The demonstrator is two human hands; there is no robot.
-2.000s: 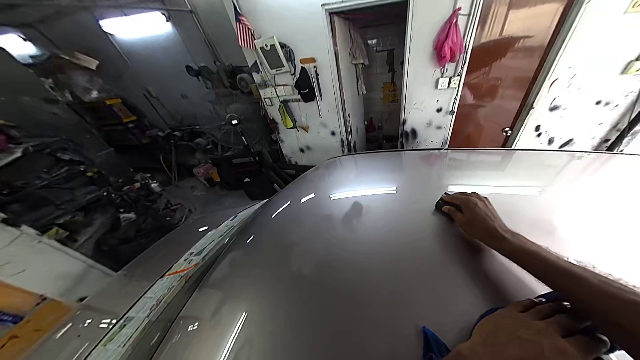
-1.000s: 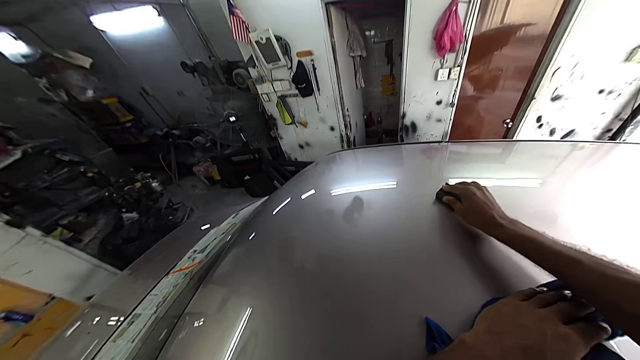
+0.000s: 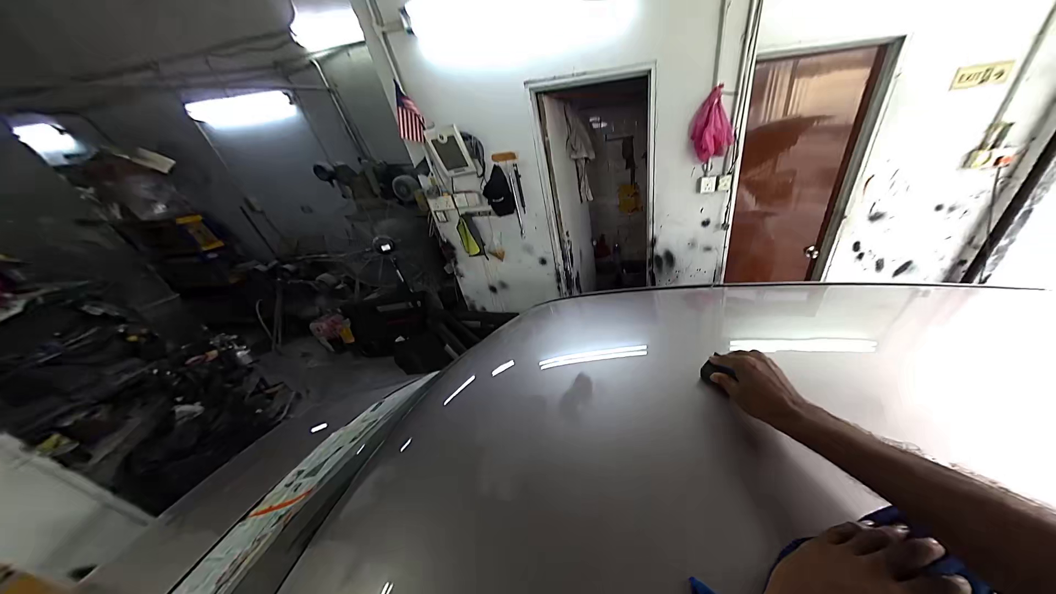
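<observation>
A glossy grey-brown car roof panel (image 3: 528,478) fills the lower middle of the head view. My right hand (image 3: 755,384), its forearm reaching in from the right edge, presses a small dark pad or block (image 3: 716,371) against the panel near its far side. At the bottom right, below that forearm, my left hand (image 3: 866,561) lies with bent fingers over a bunched blue cloth (image 3: 887,518) on the same panel. One blue corner of cloth pokes out left of the left hand. Part of the left hand is cut off by the frame.
Masking paper with an orange mark (image 3: 280,503) runs along the panel's left side. Cluttered parts (image 3: 206,388) and a dark stand (image 3: 396,264) stand at left. Behind the panel are a white wall with a doorway (image 3: 610,181), a brown door (image 3: 800,165) and a pink bag (image 3: 712,125).
The view has tilted up, showing more of the wall and lights. Both hands keep nearly the same places on the panel, the right still on the dark pad, the left on the cloth.
</observation>
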